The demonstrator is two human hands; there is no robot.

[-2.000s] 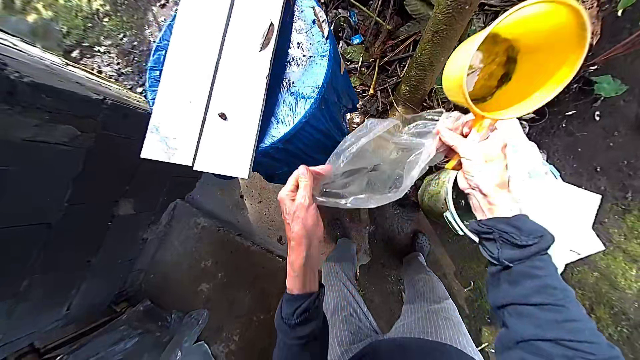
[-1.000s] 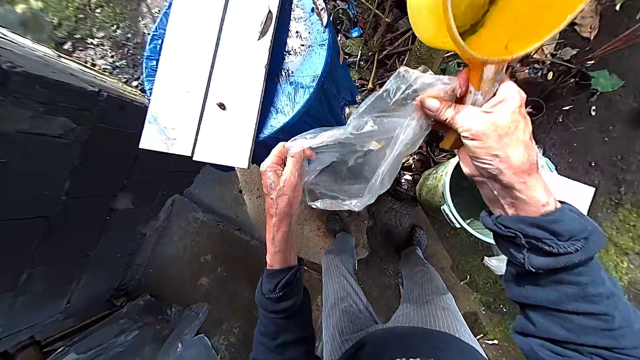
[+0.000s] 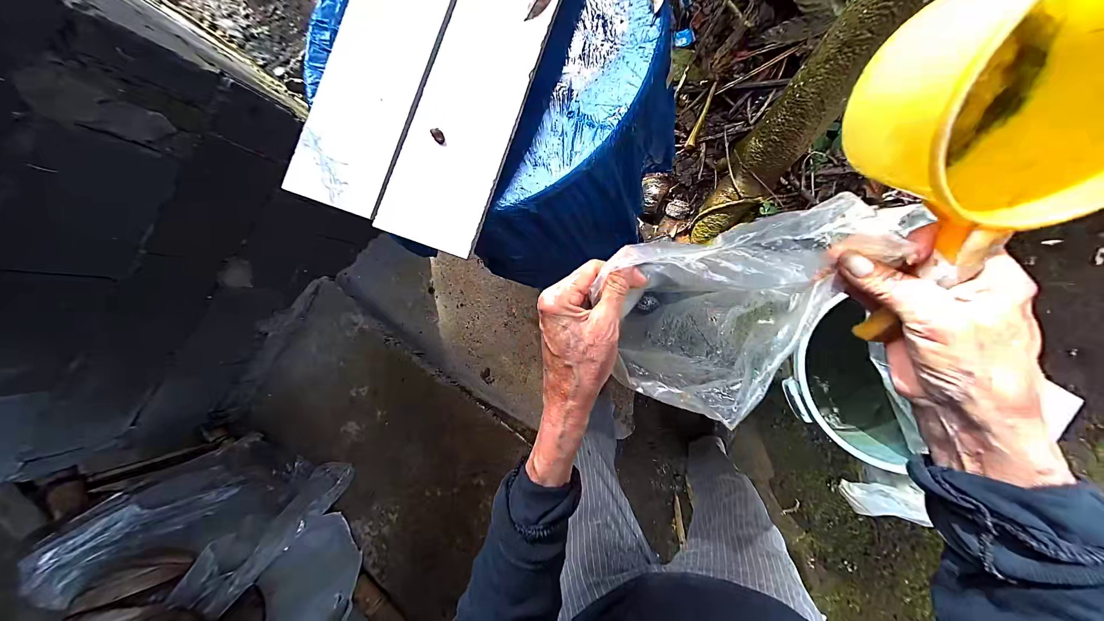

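Observation:
A clear plastic bag (image 3: 724, 319) is stretched between my two hands, above my legs. My left hand (image 3: 578, 345) pinches its left edge between thumb and fingers. My right hand (image 3: 966, 362) grips the orange-yellow handle of a yellow plastic scoop or funnel-like vessel (image 3: 906, 129) together with the bag's right edge. Dark residue marks the vessel's inside; its exact kind I cannot tell. Below my right hand stands an open bucket (image 3: 802, 371) with a pale rim, partly hidden by the hand and a piece of plastic.
White boards (image 3: 457, 129) lie across a round container covered in blue plastic sheeting (image 3: 569, 216). A mossy trunk (image 3: 793, 112) rises behind the bag. Dark block wall (image 3: 112, 190) runs along the left. Crumpled clear plastic (image 3: 198, 526) lies at lower left on the ground.
The bag has been spread wider between my hands than one second ago. My right hand and the yellow vessel have moved to the right, away from my left hand.

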